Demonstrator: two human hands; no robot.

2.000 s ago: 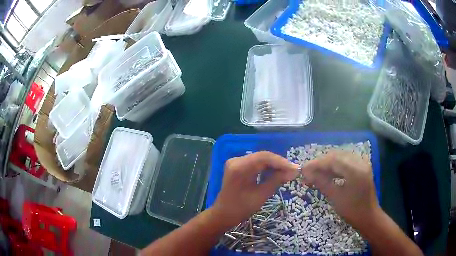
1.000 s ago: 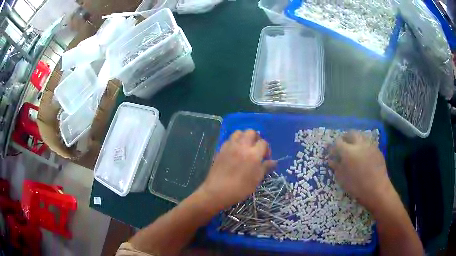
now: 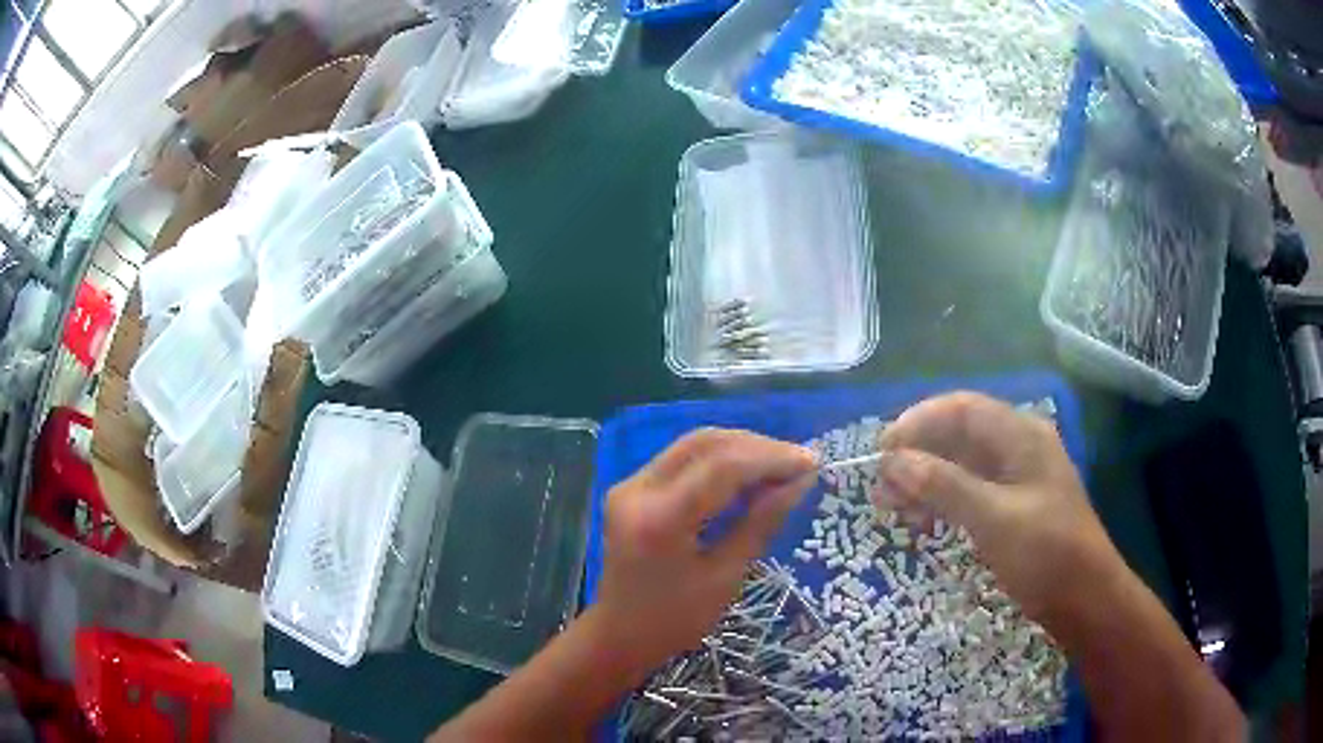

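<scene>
A thin metal pin (image 3: pixel 853 460) is held level between my two hands above the blue parts tray (image 3: pixel 660 421). My left hand (image 3: pixel 697 537) pinches its left end. My right hand (image 3: pixel 987 501) has its fingertips at the right end; whether a white sleeve is there is hidden by the fingers. Loose metal pins (image 3: pixel 718 668) are heaped at the tray's lower left. Small white sleeves (image 3: pixel 929 624) are heaped across its right side. An open clear box (image 3: pixel 776 247) behind the tray holds a white liner with a few finished pieces (image 3: pixel 739 331) near its front left.
A clear lid (image 3: pixel 511 544) and a closed box (image 3: pixel 344 530) lie left of the tray. Stacked boxes (image 3: pixel 392 261) and a carton (image 3: pixel 276 436) stand farther left. A tub of metal parts (image 3: pixel 1139 290) and another blue tray (image 3: pixel 929 87) are behind right. A dark oblong (image 3: pixel 1212 552) lies right.
My hands were apart over the tray a second ago, the right one at the sleeves. They have come together at the pin, now held level. The view has shifted slightly.
</scene>
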